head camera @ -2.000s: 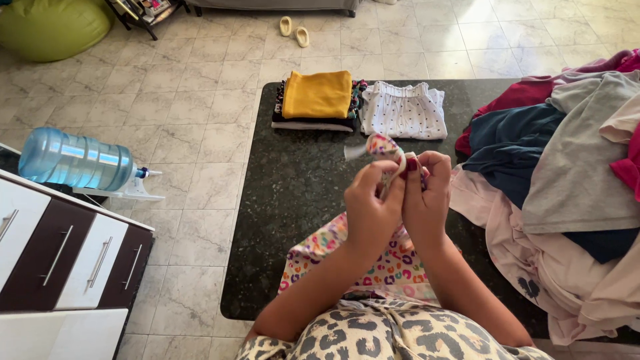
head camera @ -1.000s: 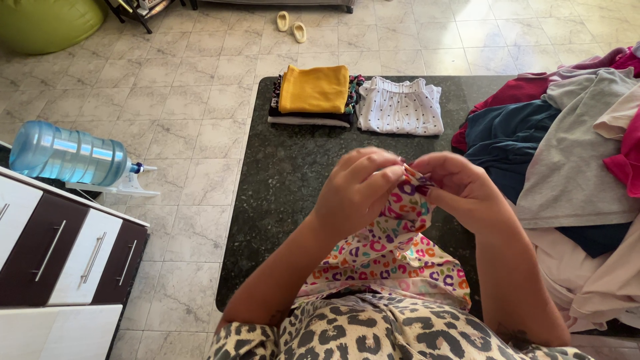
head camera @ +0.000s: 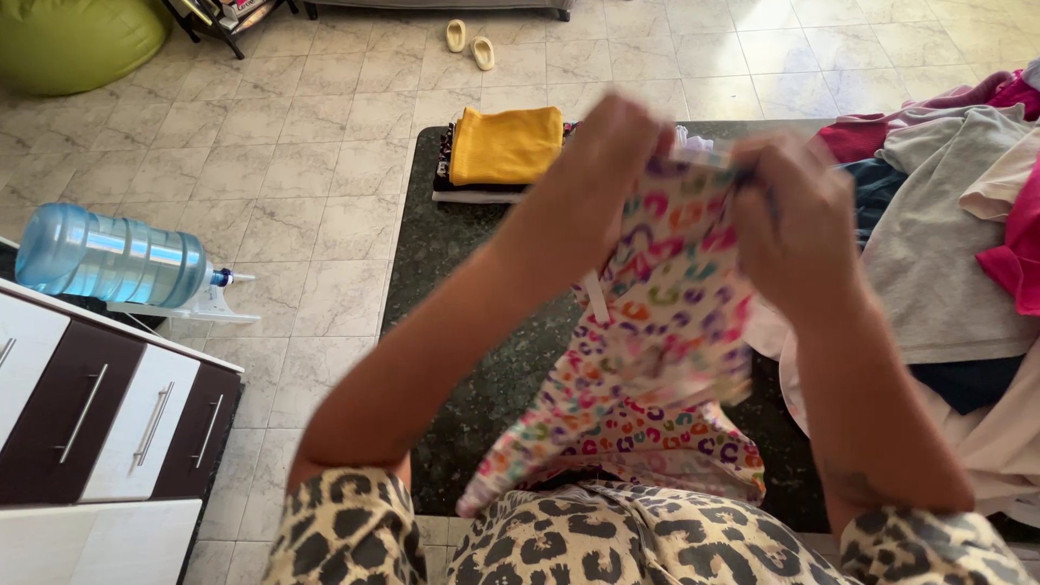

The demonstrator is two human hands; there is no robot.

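Note:
A white garment with a multicoloured leopard print hangs between my two raised hands, its lower part lying over the near edge of the dark stone table. My left hand grips its top edge at one side, and my right hand grips the same edge at the other; both are blurred. A white tag or strip shows on the garment near my left wrist. Behind my left hand, a folded mustard-yellow garment tops a small stack. A white folded garment is mostly hidden behind my hands.
A heap of loose clothes covers the right side of the speckled dark stone table. Drawers and a large blue water bottle on a stand are at the left. Yellow slippers lie on the tiled floor beyond.
Both hands have risen and moved apart. The printed garment, bunched between my fingers before, is now spread and hangs from them.

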